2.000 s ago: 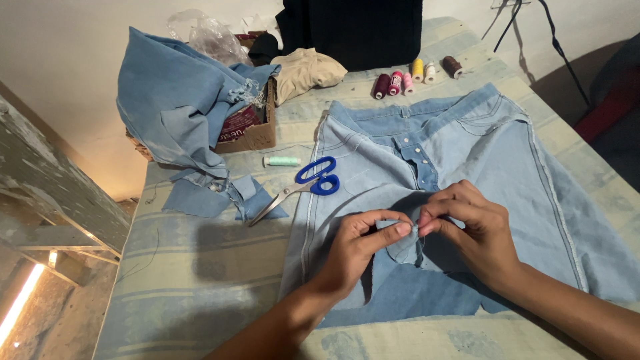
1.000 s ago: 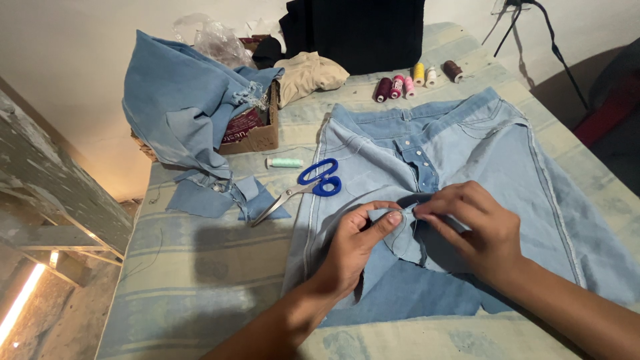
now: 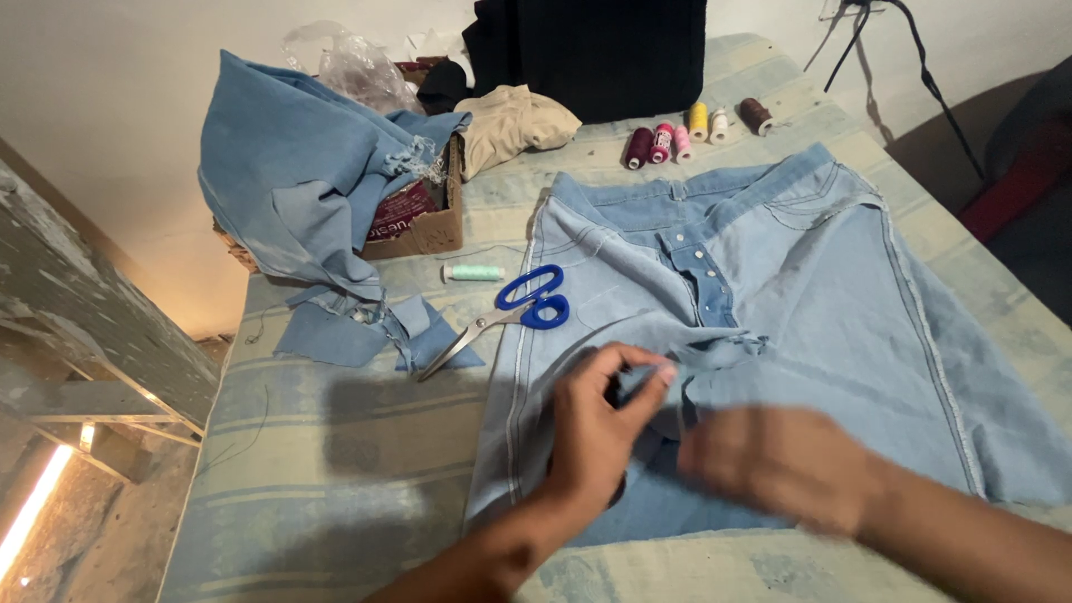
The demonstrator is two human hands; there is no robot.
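Observation:
Light-blue denim trousers (image 3: 821,335) lie inside out on the table, a row of fly buttons showing. My left hand (image 3: 603,410) pinches a fold of the denim below the fly between thumb and index finger. Just right of it and lower, my right hand (image 3: 770,461) is blurred over the cloth; whether its fingers hold anything is not visible. Scissors with blue handles (image 3: 533,300) rest partly on the left trouser edge, their blades pointing down-left onto denim scraps (image 3: 335,335). Above the blades lies a mint-green thread spool (image 3: 474,273).
Several thread spools (image 3: 682,144) stand or lie behind the waistband. At the back left, a cardboard box (image 3: 435,230) holds denim cloth (image 3: 285,159) and a clear plastic bag (image 3: 352,71), beside beige fabric (image 3: 519,126). Black cloth (image 3: 603,59) is behind. The patterned tablecloth (image 3: 276,502) shows at left.
My right hand has moved down from the pinched fold, where it was close to my left fingertips. My left hand stays at the denim below the fly.

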